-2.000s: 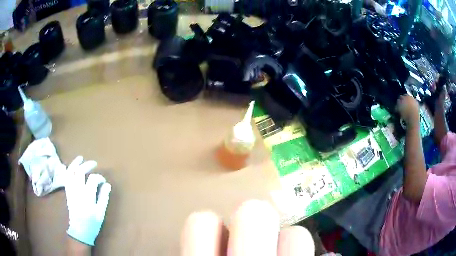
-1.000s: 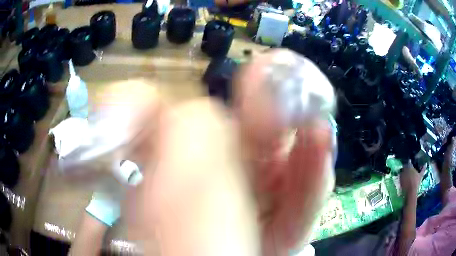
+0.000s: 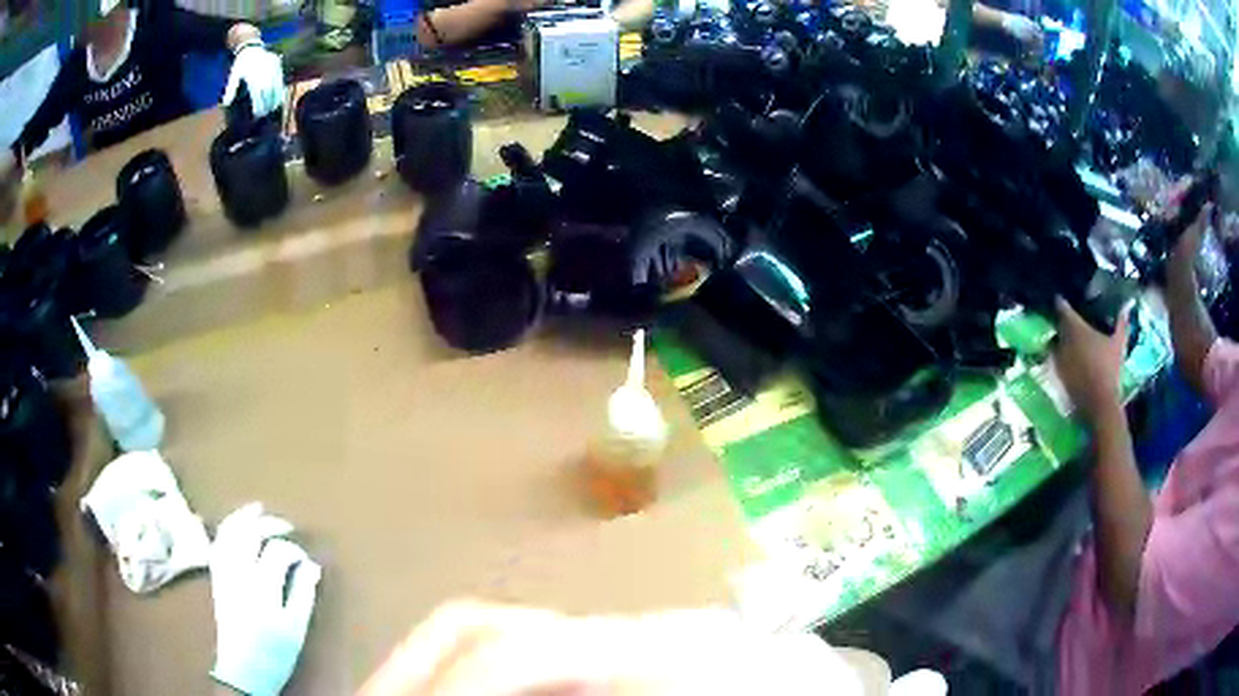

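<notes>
The glue bottle (image 3: 624,456) with amber liquid, a white collar and a pale tapered tip stands upright on the brown cardboard (image 3: 394,449), held by no hand. My left hand (image 3: 265,601) wears a white glove and rests at the lower left, fingers slightly apart and seemingly empty, beside a crumpled white cloth (image 3: 146,522). My right hand (image 3: 612,655) is bare, very close, blurred and cut off by the bottom edge; its fingers and anything in it cannot be made out.
A whitish-blue bottle (image 3: 125,403) stands at left. Black housings (image 3: 333,132) stand along the back and left. A heap of black housing parts (image 3: 870,231) lies at right on green printed cardboard (image 3: 802,469). A person in pink (image 3: 1155,571) works at right; another person (image 3: 116,89) is at the back left.
My right hand rose blurred across the middle of the view with something whitish, and is now low at the bottom edge. The bottle stands where it stood; my gloved hand stays at lower left.
</notes>
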